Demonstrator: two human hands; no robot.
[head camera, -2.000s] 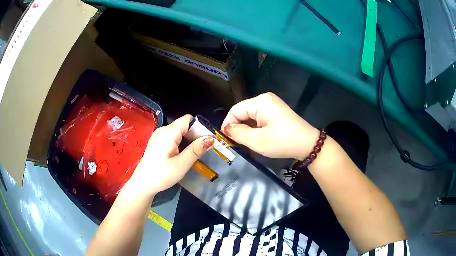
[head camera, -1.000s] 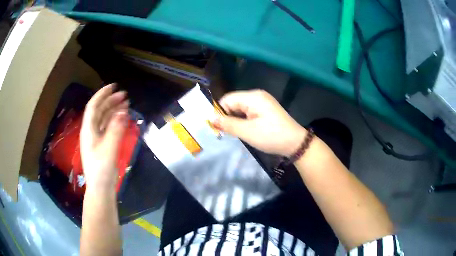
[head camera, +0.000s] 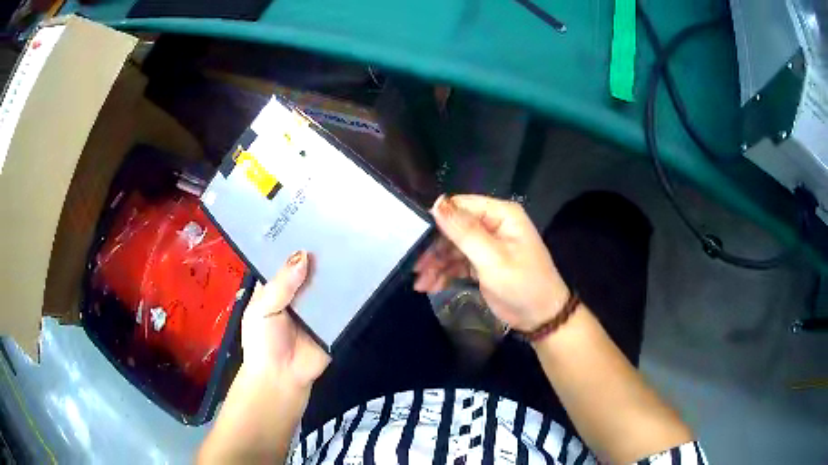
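An LCD module (head camera: 331, 232) is held over my lap, its silver-grey back up and its black edge showing. An orange flex cable (head camera: 258, 175) lies on its back near the upper left end. My left hand (head camera: 283, 318) grips the module's lower left edge, thumb on the back, fingers hidden underneath. My right hand (head camera: 504, 259) is at the module's right corner, thumb and a fingertip at the corner, other fingers slightly blurred below it. Whether it grips the corner or only touches it is hard to tell.
A black bin with a red liner (head camera: 168, 281) and white scraps stands at the left, beside a cardboard carton flap (head camera: 59, 154). The green bench (head camera: 436, 54) runs across the top, with a bright green strip (head camera: 624, 50). A black cable (head camera: 658, 173) hangs at the right near a grey metal box (head camera: 785, 109).
My left hand has come back from over the bin to the module's lower left edge. The module has turned and moved up. My right hand has shifted from near the flex cables to the right corner.
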